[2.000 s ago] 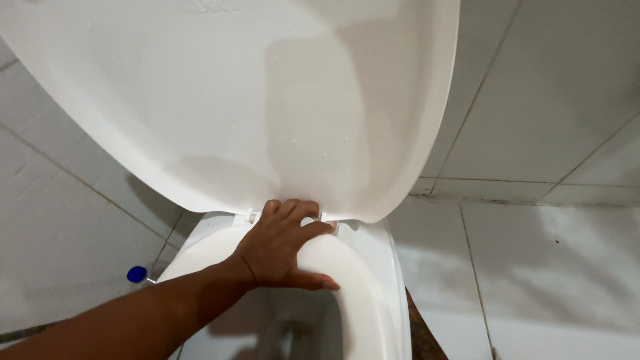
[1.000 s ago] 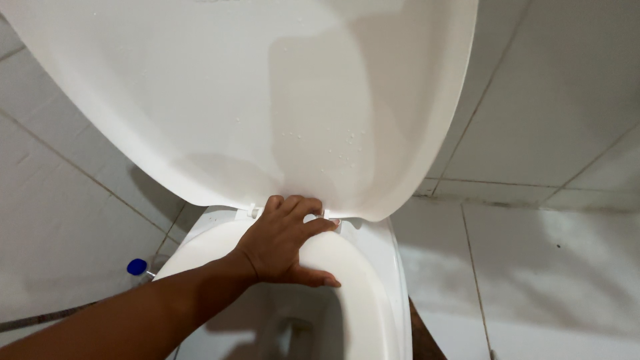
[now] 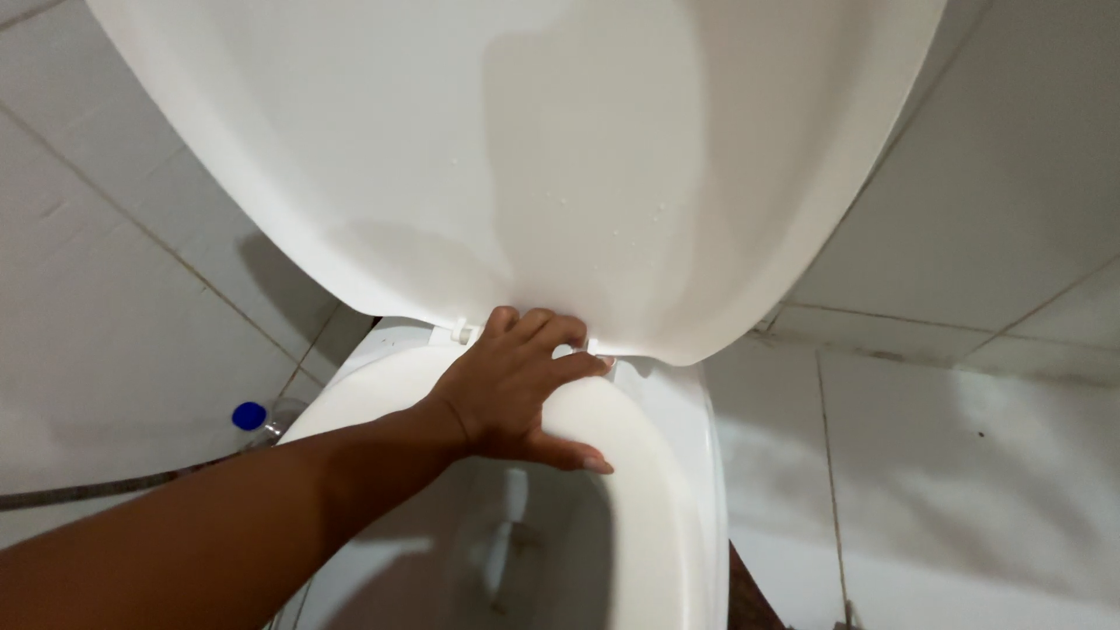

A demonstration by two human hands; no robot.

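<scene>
My left hand (image 3: 516, 389) rests on the rear of a white toilet seat (image 3: 652, 490), fingers bent toward the hinge area and thumb lying over the inner rim. Whether the fingers pinch anything small at the hinges cannot be made out. Behind the hand the white toilet lid (image 3: 595, 175) stands raised, with a few droplets on its underside. A white plastic hinge (image 3: 461, 331) shows just left of the fingers. Below the hand is the toilet bowl (image 3: 542, 551), partly in shadow. My right hand is out of view.
A clear plastic bottle with a blue cap (image 3: 249, 416) is beside the toilet at left, partly hidden behind the bowl. Tiled walls (image 3: 989, 201) rise on both sides. Light floor tiles (image 3: 927, 490) lie at right, and part of a leg (image 3: 748, 591) shows at the lower right.
</scene>
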